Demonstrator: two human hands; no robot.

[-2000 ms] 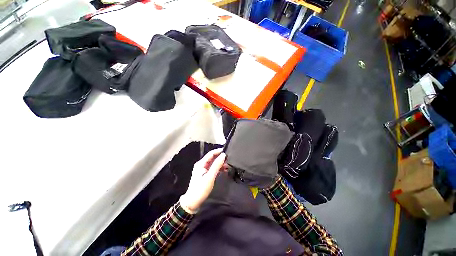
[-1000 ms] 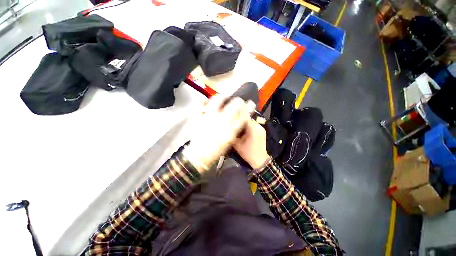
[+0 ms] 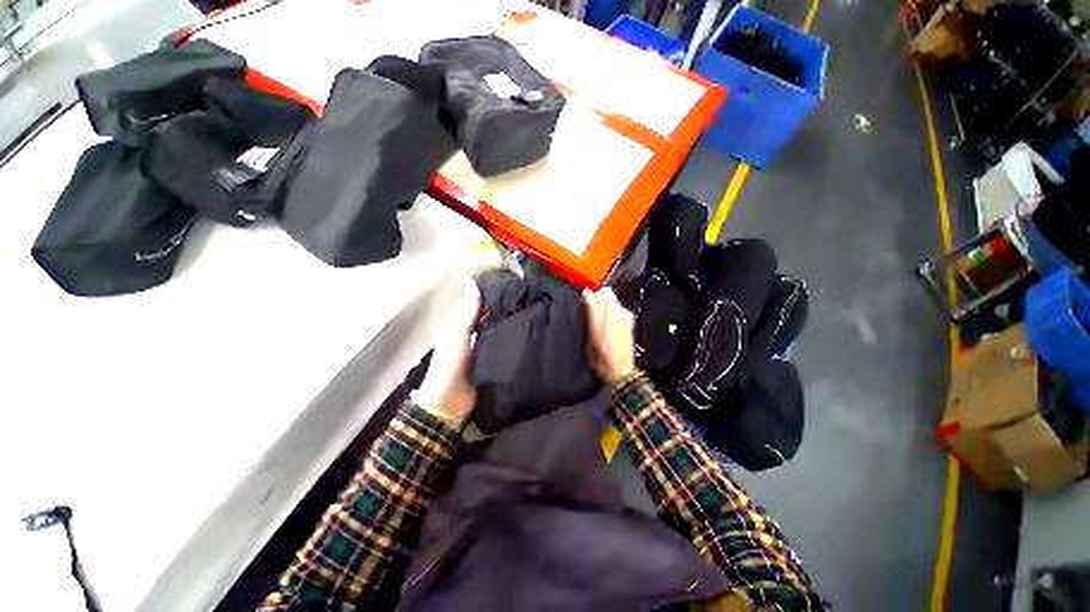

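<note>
A soft black fabric bag (image 3: 532, 353) is held above my lap, in front of the dark apron (image 3: 562, 550). It looks crumpled, with folds along its top. My left hand (image 3: 452, 359) grips its left side, and its fingers are partly hidden by the bag. My right hand (image 3: 610, 335) grips its upper right edge. Several boxy grey-black bags (image 3: 359, 167) lie at the back of the white table (image 3: 239, 383). Another boxy bag (image 3: 502, 108) with a white label sits on the orange-edged board (image 3: 598, 155).
Black bags (image 3: 729, 323) with thin light lines are heaped low to my right, beside the board's corner. A blue crate (image 3: 763, 90) stands beyond the board. A dark strap (image 3: 69, 556) lies at the table's near left. Cardboard boxes (image 3: 1004, 412) stand across the grey aisle.
The held bag was a smooth grey boxy shape, then mostly covered by my blurred hands. Now it shows deeper black and crumpled, lower down, with my hands apart on its two sides.
</note>
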